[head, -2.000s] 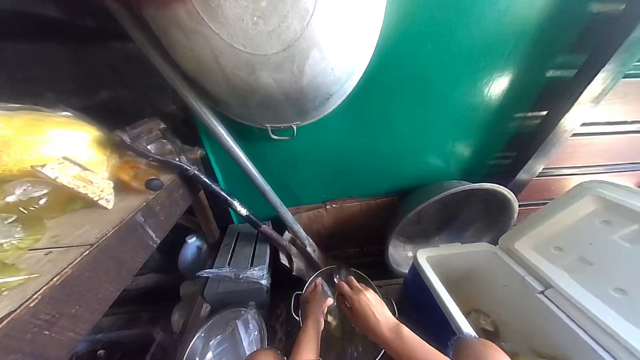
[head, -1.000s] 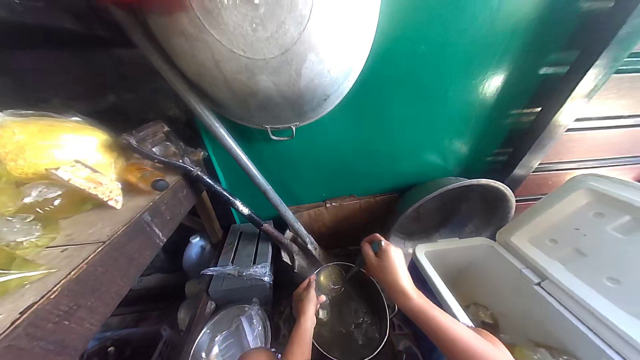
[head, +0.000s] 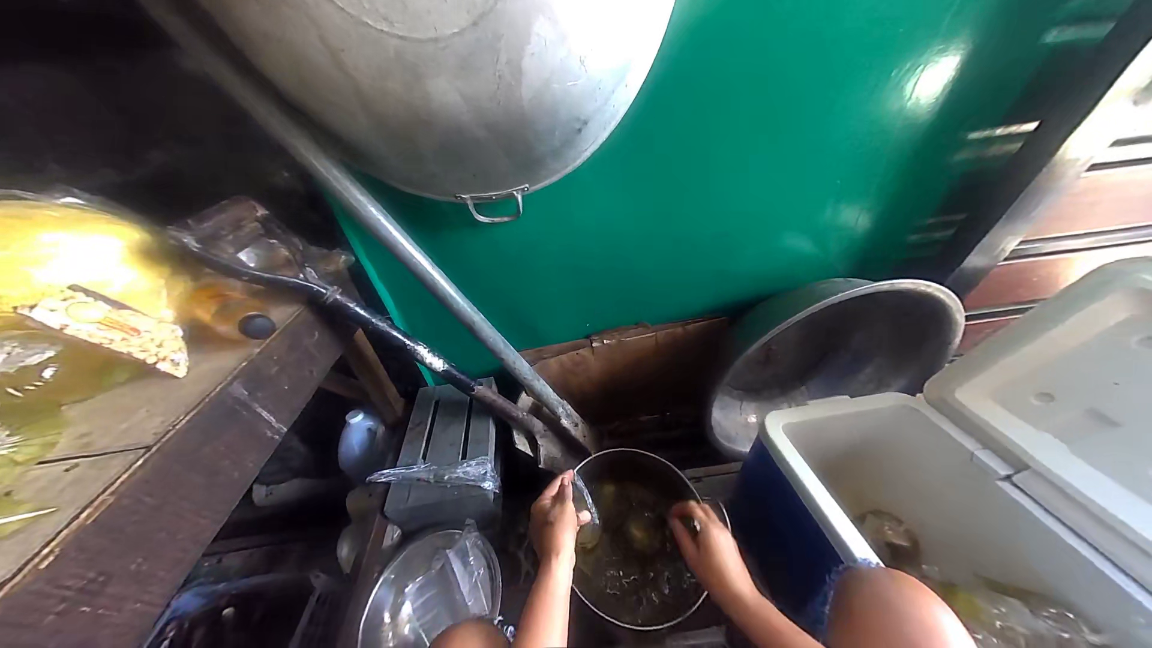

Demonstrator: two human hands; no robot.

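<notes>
A round metal pot [head: 641,621] with dark liquid and pale bits in it stands low between my knees. My left hand [head: 555,520] is at the pot's left side, its fingers closed on the rim of a small clear or shiny container [head: 587,520], whose kind I cannot tell. On the right, my right hand [head: 706,543] hangs over the liquid with its fingers bent together; a small dark thing shows at the fingertips, too blurred to name.
An open blue and white cooler [head: 814,486] holds bagged items at right. Behind it leans a large metal basin [head: 945,310]. A metal pole [head: 423,270] and a shovel [head: 432,360] lean behind the pot. At left are a plastic crate [head: 441,441], a clear-covered bowl [head: 493,576] and a wooden table [head: 180,441].
My right hand has moved from the raised spot by the pot's back rim down to its right side. Both hands were close together at the back of the pot in the earliest frame.
</notes>
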